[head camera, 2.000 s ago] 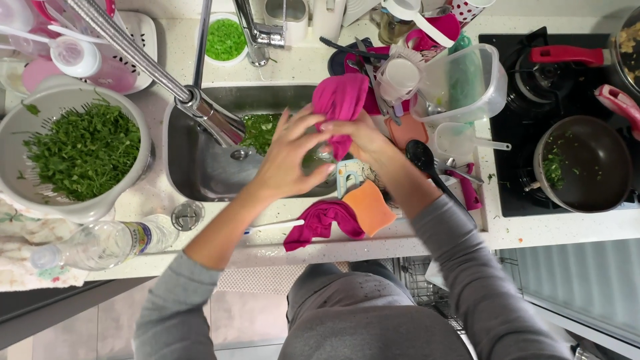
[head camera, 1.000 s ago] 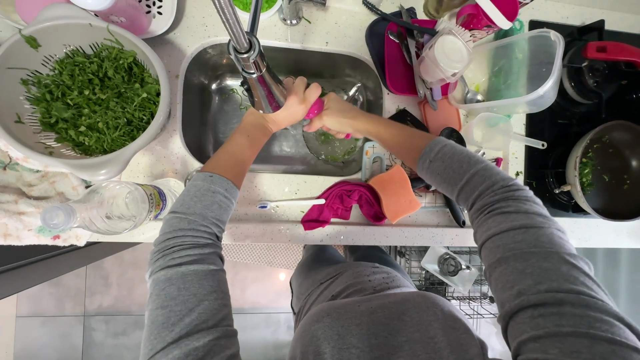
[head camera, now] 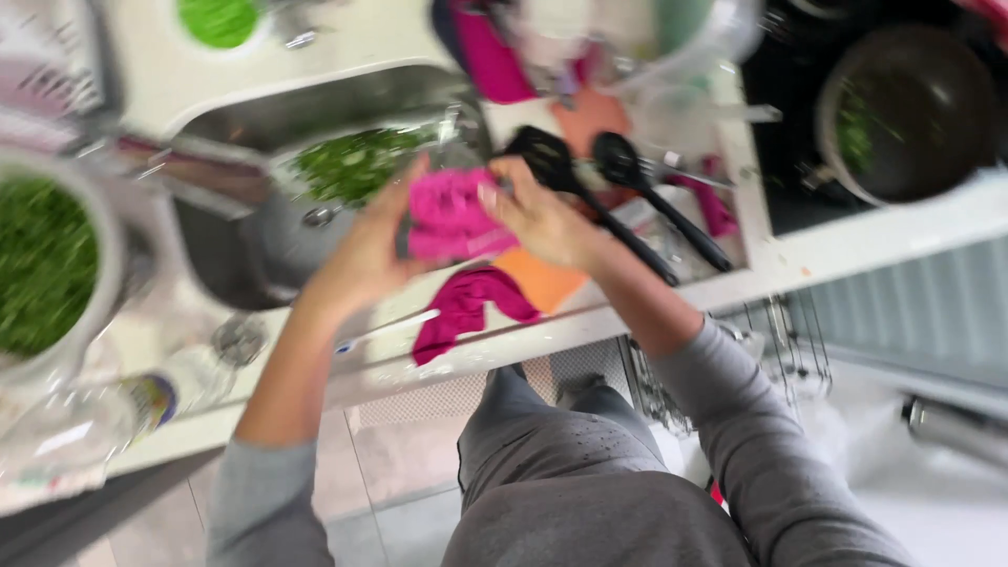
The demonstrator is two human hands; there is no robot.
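Between my hands, over the right front of the steel sink [head camera: 228, 260], is a folded pink cloth [head camera: 453, 213]. My left hand [head camera: 358, 252] holds its left side, and my right hand [head camera: 539, 216] has its fingers on the right side. Chopped greens [head camera: 358, 165] lie in the sink behind my left hand. Just below the cloth, a darker magenta cloth [head camera: 465, 307] hangs over the counter's front edge beside an orange sponge [head camera: 543, 279]. A white-handled brush or similar tool [head camera: 390, 329] lies left of them. Motion blurs the hands and cloth.
At left stand a white colander [head camera: 106, 260] of chopped greens and a clear plastic bottle [head camera: 71, 429] on its side. Black kitchen utensils [head camera: 614, 213] lie right of the sink. Farther right, a pan [head camera: 913, 118] rests on the black hob. A bowl of greens [head camera: 219, 20] is behind the sink.
A second ago my hands were together at the tap, low over the sink, around the pink cloth; now they are apart on its two sides, nearer the sink's right front. The view has tilted.
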